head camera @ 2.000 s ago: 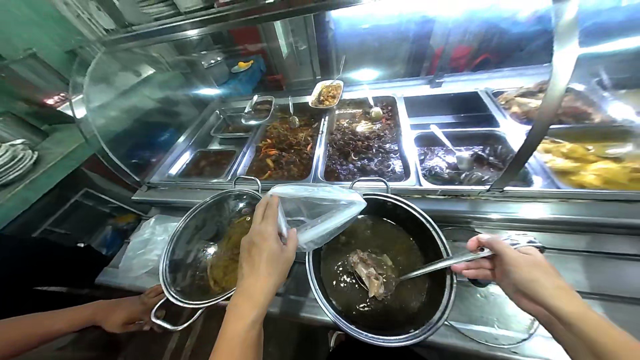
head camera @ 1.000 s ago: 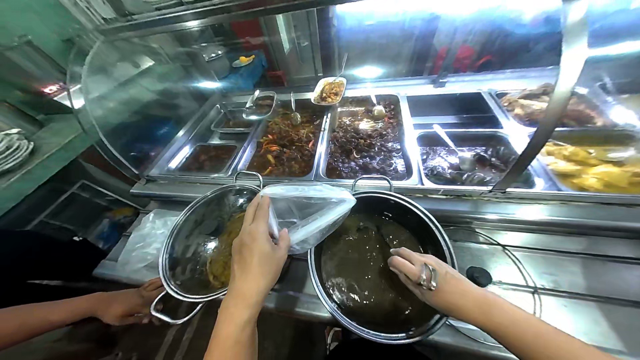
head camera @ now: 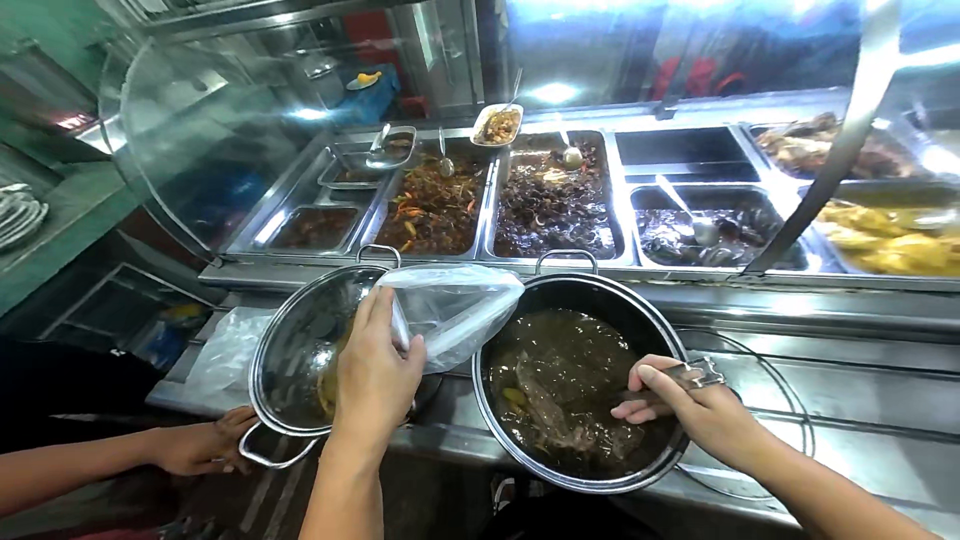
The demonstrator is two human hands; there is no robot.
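Note:
My left hand [head camera: 379, 360] holds a clear plastic bag [head camera: 457, 311] with its mouth spread, between the two pots. Over the right side of a large pot of dark broth [head camera: 577, 322], my right hand [head camera: 660, 390] grips the metal handle of a utensil [head camera: 699, 373]; its lower end is hidden in the soup. Pieces of meat [head camera: 547, 409] and something green show at the broth's surface. To the left stands another pot with a glass lid [head camera: 300, 352] over it, partly behind my left hand and the bag.
Another person's hand [head camera: 206, 442] is beside the left pot's handle. Plastic bags [head camera: 232, 352] lie left of that pot. Behind the pots, a glass-fronted counter holds trays of cooked food [head camera: 435, 206]. A round glass lid [head camera: 780, 405] rests on the steel counter at right.
The utensil and a chunk of meat, visible in the right pot two seconds ago, went below the surface; now meat shows again. My right hand has moved left over the pot. The bag stays in my left hand.

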